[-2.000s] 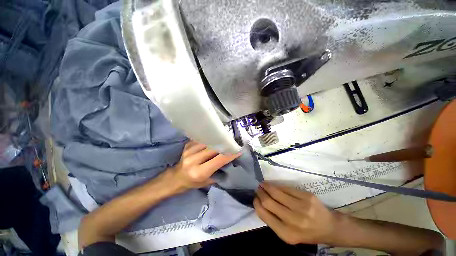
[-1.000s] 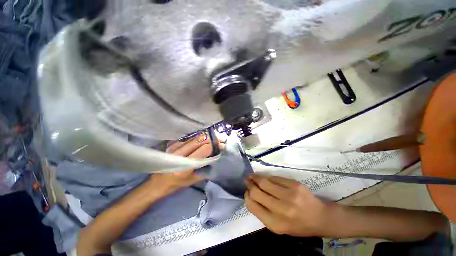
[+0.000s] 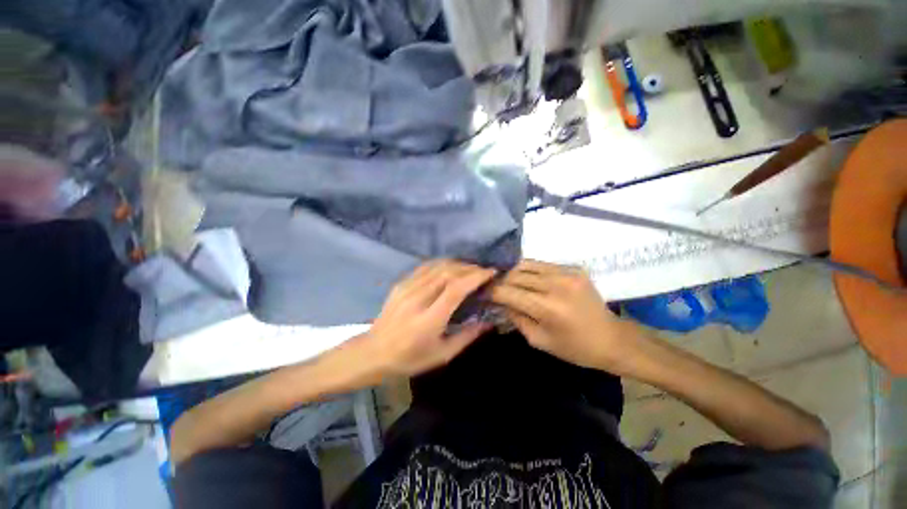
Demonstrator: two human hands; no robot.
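The grey garment body [image 3: 328, 239] lies in folds over the white table, running up to the needle area of the sewing machine [image 3: 527, 50]. My left hand [image 3: 428, 313] and my right hand [image 3: 557, 308] are close together at the table's front edge. Both pinch the garment's near edge between the fingers; the fingertips are partly hidden in the cloth. The dark-grey binding tape [image 3: 686, 231] runs from the right to the small metal part by the needle.
An orange disc [image 3: 865, 239] stands at the right. Orange and blue snips [image 3: 625, 91], a slotted black piece [image 3: 712, 91] and a wooden-handled awl [image 3: 771, 167] lie on the right. Small grey pieces [image 3: 184, 293] lie at the left. Blue plastic [image 3: 701, 303] is below the table.
The view has shifted back and down, so the machine head now shows only at the top. Both hands have moved away from the needle to the table's front edge and come together on the cloth.
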